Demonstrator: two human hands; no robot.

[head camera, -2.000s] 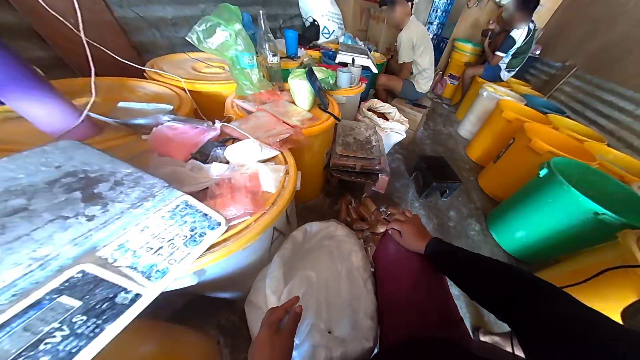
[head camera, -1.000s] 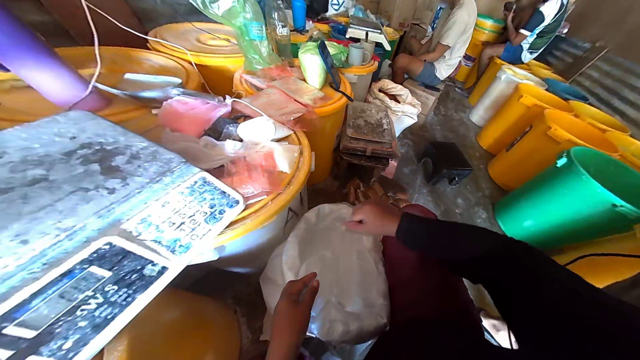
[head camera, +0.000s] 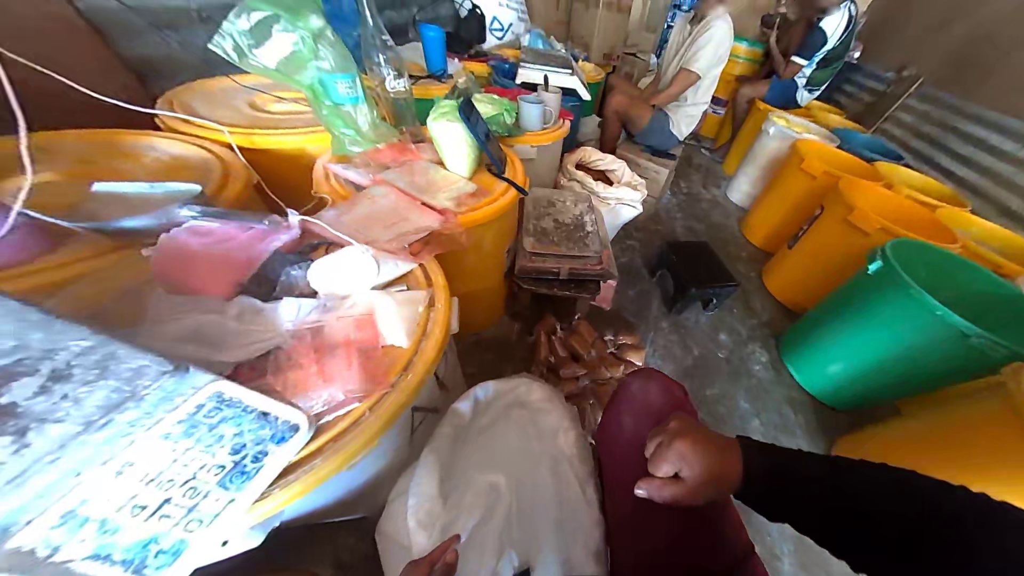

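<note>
My right hand (head camera: pixel 690 462), in a black sleeve, rests with curled fingers on my knee in maroon trousers (head camera: pixel 640 408); nothing shows in it. My left hand (head camera: pixel 434 558) shows only by its fingertips at the bottom edge, next to a pale cloth sack (head camera: pixel 504 472); whether it holds anything is hidden. Past my knees, small plastic packets of brown contents (head camera: pixel 580 352) lie heaped on the floor. At the left stands a weighing scale (head camera: pixel 96 400) with a worn metal top and a label bearing writing, beside a yellow-lidded drum (head camera: pixel 436 320) strewn with plastic bags (head camera: pixel 332 360).
A rusty weighing scale (head camera: pixel 562 224) stands beyond the packets, with a black box (head camera: pixel 694 276) to its right. An open sack (head camera: pixel 604 180) is behind. Yellow buckets (head camera: pixel 852 240) and a green bucket (head camera: pixel 944 320) line the right. Two people sit at the back.
My right hand has moved from near the packets, across the pale sack, back to my knee, its fingers now curled. My left hand has dropped mostly out of view.
</note>
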